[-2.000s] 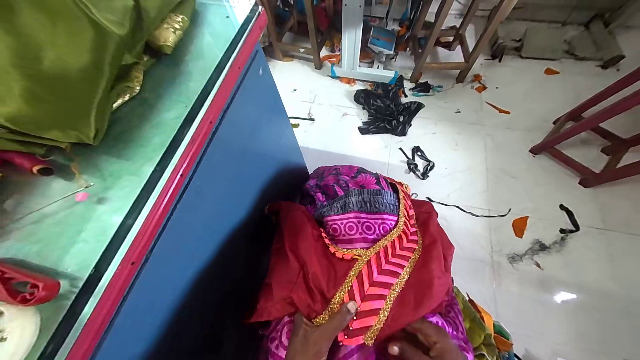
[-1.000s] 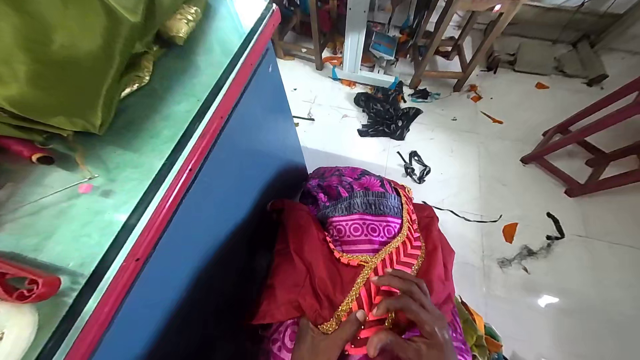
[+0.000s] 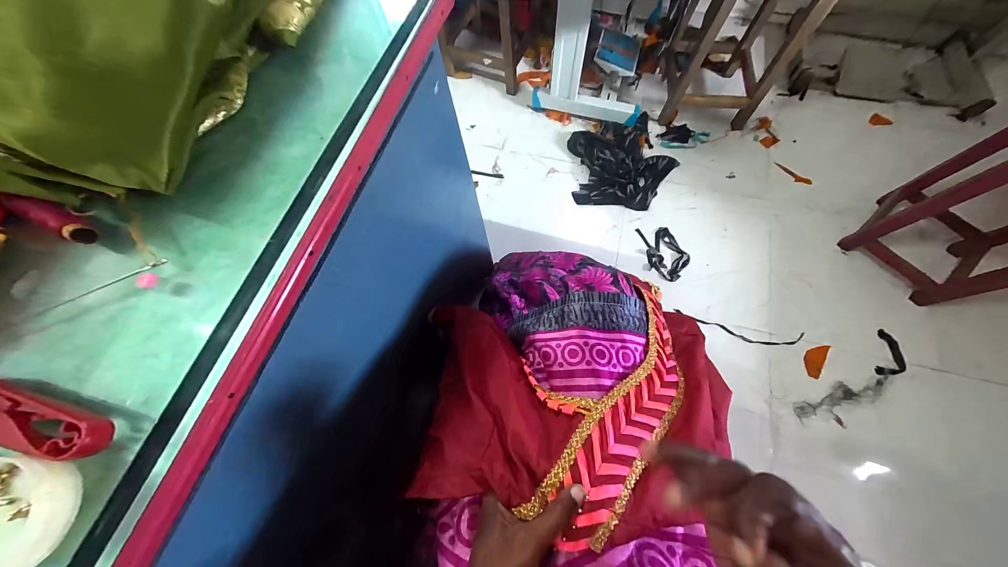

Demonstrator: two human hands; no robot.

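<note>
A dark red garment (image 3: 504, 394) lies over the lap, on purple patterned cloth (image 3: 587, 358). Down its front runs a band of coral and red chevron strips (image 3: 622, 441) edged with gold braid (image 3: 579, 453). My left hand (image 3: 524, 528) holds the garment at the lower left edge of that band, thumb on top. My right hand (image 3: 748, 504) is raised over the garment's lower right side, blurred, with fingers bent; whether it pinches something small cannot be made out.
At left is a green-topped table (image 3: 260, 181) with a blue side panel (image 3: 346, 276). Olive cloth (image 3: 94, 87), a thread spool (image 3: 67, 224) and a red plastic object (image 3: 59, 421) lie on it. Black plastic (image 3: 622, 169) and scraps litter the floor. A red wooden stool (image 3: 937, 228) stands right.
My right hand was on the chevron band a second ago and has lifted off it to the right. My left hand remains at the band's lower edge.
</note>
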